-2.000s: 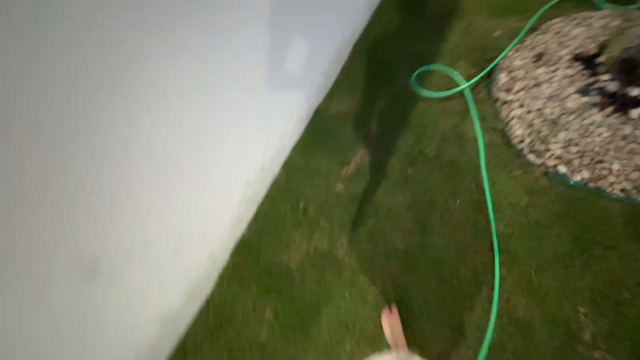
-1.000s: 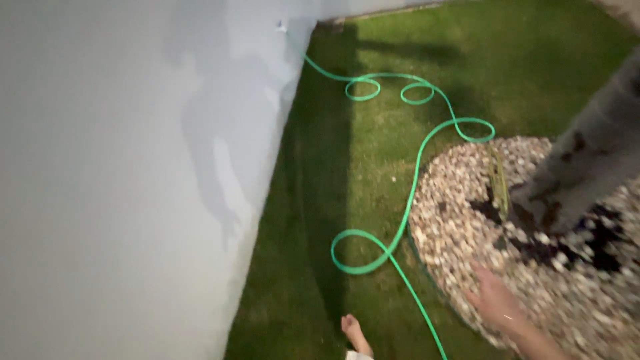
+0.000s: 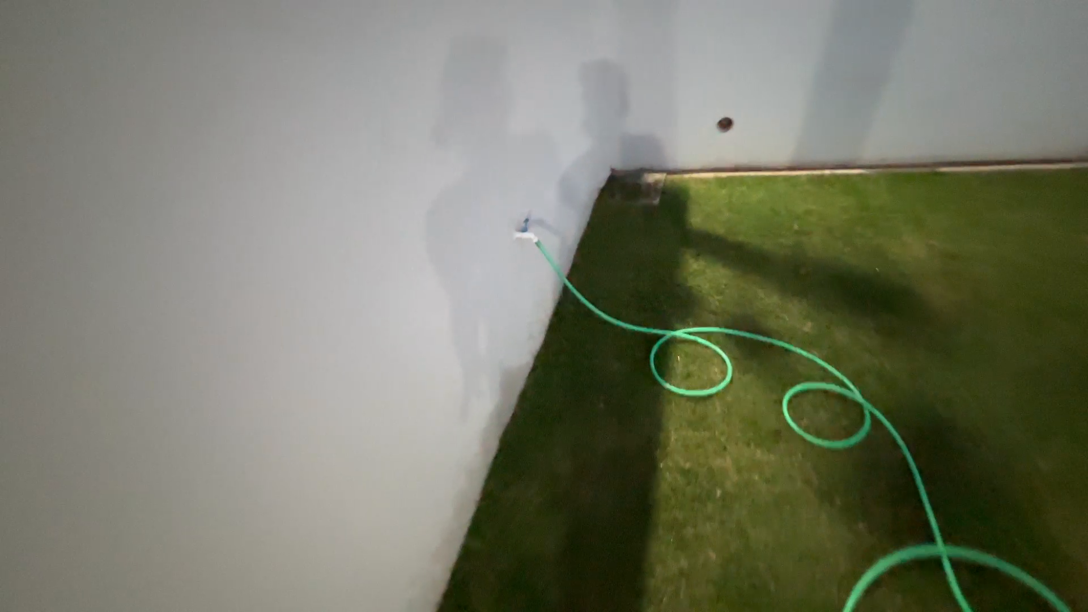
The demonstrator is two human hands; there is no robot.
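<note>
Neither of my hands shows in the head view now. A green garden hose (image 3: 769, 339) lies on the grass in several loops. Its far end rises to a tap (image 3: 526, 234) with a white spout and a blue handle, mounted low on the pale wall at the left. The hose's near part runs out of view at the bottom right.
A pale wall (image 3: 212, 340) fills the left side and meets a back wall (image 3: 960, 85) with a small round dark hole (image 3: 725, 124). Lawn (image 3: 748, 510) covers the ground. A small square cover (image 3: 637, 187) sits in the corner. Shadows fall on wall and grass.
The view has swung up and toward the tap and wall corner. Both hands, seen one second ago near the bottom, are out of view, as are the tree trunk and pebble bed.
</note>
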